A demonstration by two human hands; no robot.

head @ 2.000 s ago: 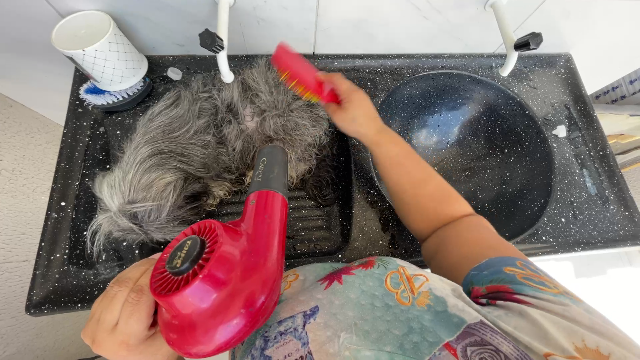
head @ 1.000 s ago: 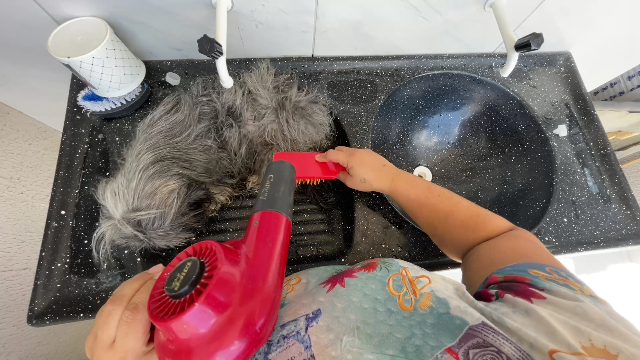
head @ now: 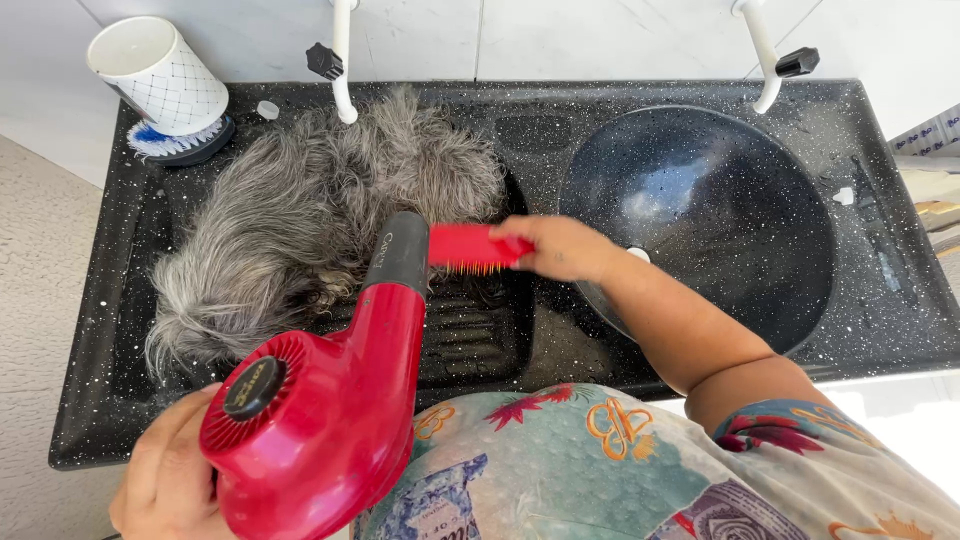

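Observation:
A grey long-haired dog point(head: 277, 202) lies curled in the ribbed left basin of a black speckled sink unit. My left hand point(head: 169, 472) grips a red hair dryer point(head: 322, 420) at the lower left, its dark nozzle point(head: 397, 251) pointing up at the dog's side. In my right hand point(head: 559, 246) is a red brush point(head: 469, 244), blurred, with yellow-orange bristles facing down. The brush lies just right of the nozzle, by the dog's lower coat; the nozzle hides the brush's far end. Whether the bristles touch hair, I cannot tell.
A white patterned container point(head: 180, 86) leans by a blue-and-white scrub brush point(head: 180, 142) at the back left. Two white taps point(head: 342, 67) point(head: 765, 67) with black knobs overhang the unit. A round black bowl point(head: 720, 225) occupies its right side. A small white cap point(head: 268, 110) lies behind the dog.
The red brush has come down from above the dog's back, where it was two seconds ago, to its lower side. The dryer remains in my left hand, near the same place.

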